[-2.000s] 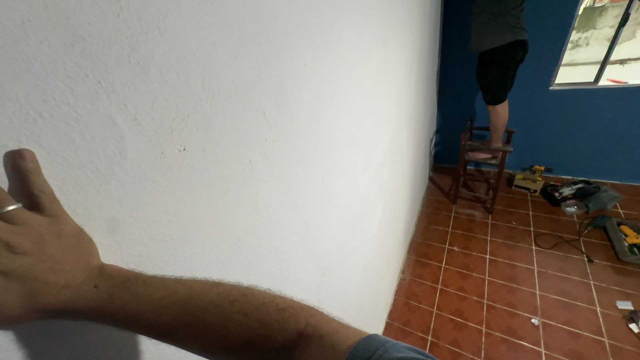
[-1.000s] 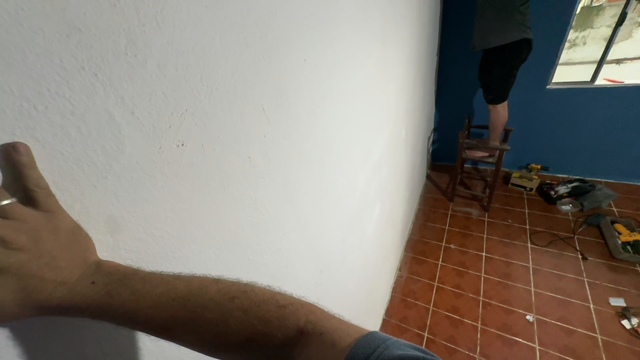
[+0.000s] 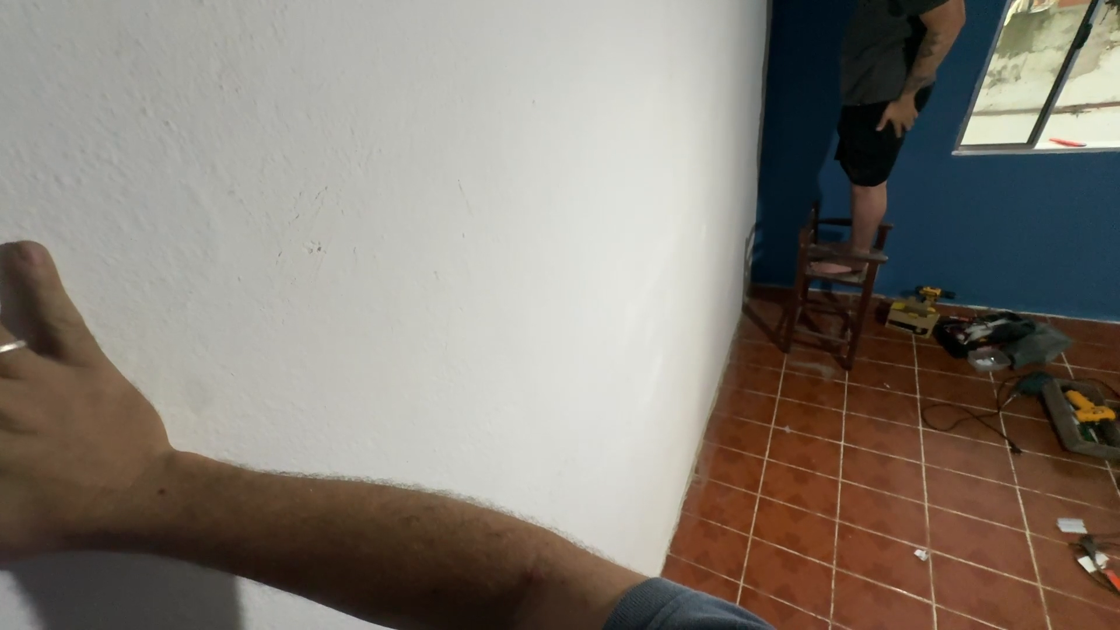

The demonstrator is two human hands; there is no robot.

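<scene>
My right hand (image 3: 79, 420), with a ring on one finger, is at the far left edge, its back toward me. It rests against or just in front of the textured white wall (image 3: 490, 262). Two digits show spread apart; the rest are cut off by the frame. Nothing is visible in the hand. My bare forearm runs left from a grey-blue sleeve at the bottom. Small marks dot the wall right of the hand. My left hand is out of view.
Another person (image 3: 884, 79) stands on a dark wooden chair (image 3: 838, 276) by the blue wall (image 3: 989, 227). Along the tiled floor (image 3: 875, 455) lie a yellow drill (image 3: 932, 291), a cardboard box (image 3: 912, 319), dark bags (image 3: 997, 337), a cord (image 3: 967, 416) and a tool tray (image 3: 1067, 429). A window is upper right.
The person on the chair has lowered an arm, and a hand now rests at the thigh. My right hand has stayed in nearly the same place.
</scene>
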